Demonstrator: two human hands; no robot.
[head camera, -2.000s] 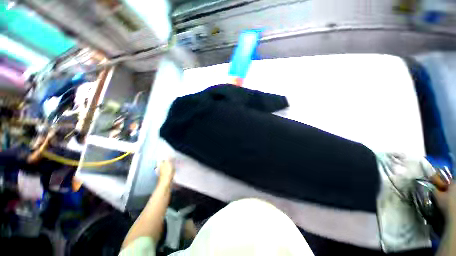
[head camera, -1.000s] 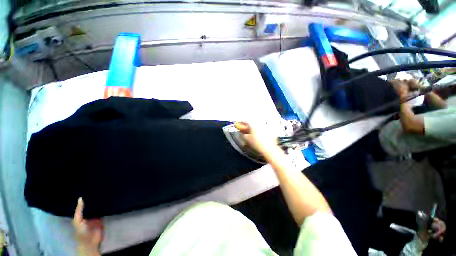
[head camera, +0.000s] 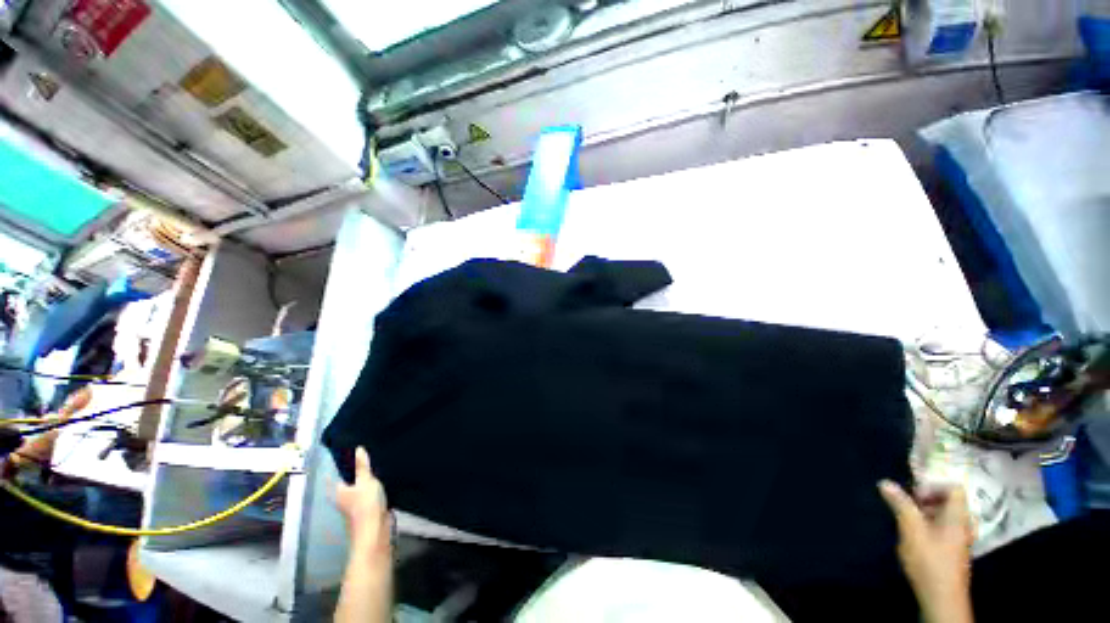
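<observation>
A black garment (head camera: 609, 414) lies over the white padded ironing table, and its near side hangs over the front edge. My left hand (head camera: 365, 511) is at its near left corner, thumb on top of the cloth and the other fingers hidden or at the edge. My right hand (head camera: 935, 523) pinches its near right end. The steam iron (head camera: 1041, 396) is parked at the right on a crumpled whitish pad (head camera: 962, 377), not in my hand.
A blue arm (head camera: 550, 183) stands behind the garment. A grey shelf unit (head camera: 310, 402) is at the left, with a yellow hose (head camera: 183, 526) beside it. A second table (head camera: 1047, 195) is at the right. Part of a person's arm (head camera: 61, 420) shows at far left.
My right hand has let go of the iron, now parked at the right, and taken the garment's right end. My left hand has moved onto the near left corner. The garment's right end looks wider.
</observation>
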